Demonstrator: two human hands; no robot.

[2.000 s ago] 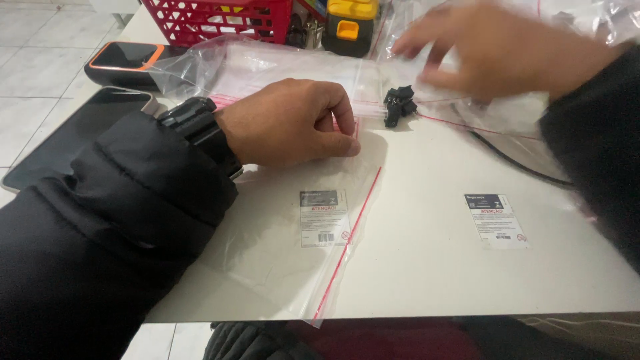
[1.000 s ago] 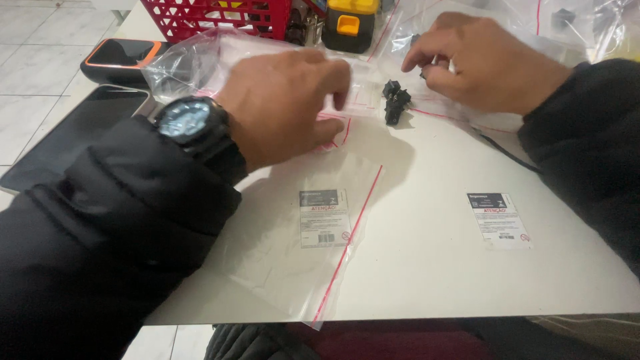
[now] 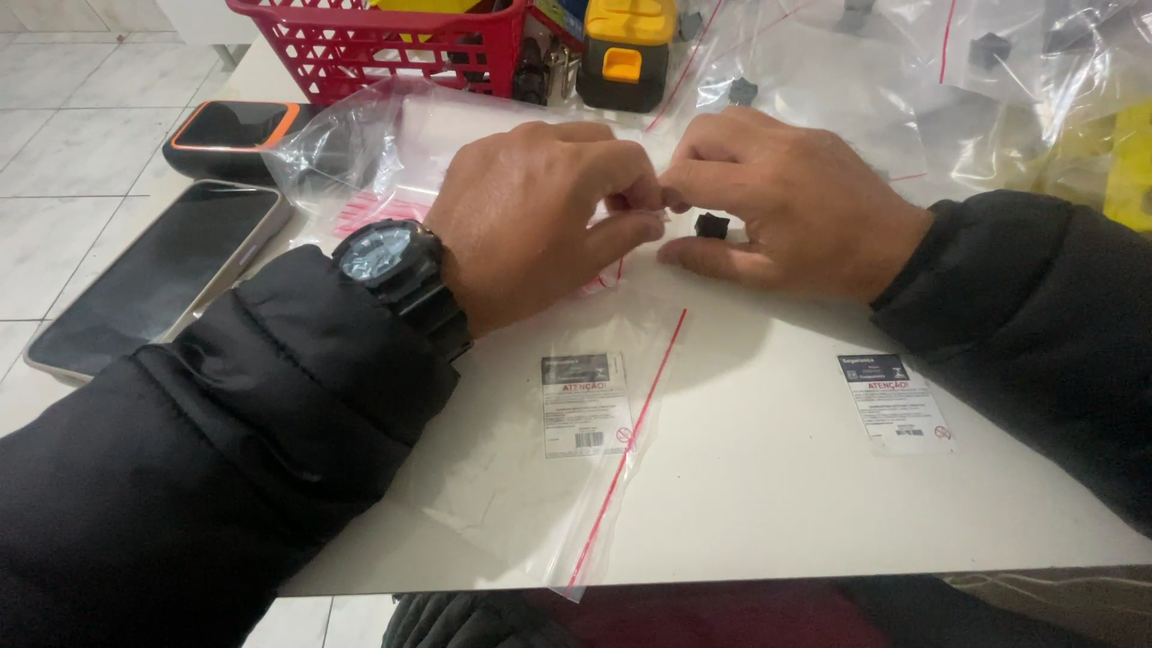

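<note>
My left hand (image 3: 549,216) and my right hand (image 3: 783,202) meet at the fingertips above the white table (image 3: 765,513). Whether anything is pinched between either hand's fingers is hidden. A small black piece (image 3: 712,226) shows between my right thumb and index finger; whether they touch it is unclear. Below my left hand lies a clear zip bag (image 3: 486,477) with a red seal line, a printed label (image 3: 585,405) showing at it. Another printed label (image 3: 895,402) lies on the table at the right. Stacked clear bags (image 3: 441,135) with red seals lie behind my left hand.
A red plastic basket (image 3: 405,49) and a yellow-and-black case (image 3: 627,54) stand at the back. At the left are a smartphone (image 3: 162,270) and a black device with orange trim (image 3: 236,135). Clear bags holding dark pieces (image 3: 990,49) cover the back right, near something yellow (image 3: 1129,166).
My hands, apart in both earlier frames, have come together at the fingertips. The dark cluster visible between them earlier is now mostly out of sight, with one small black piece showing.
</note>
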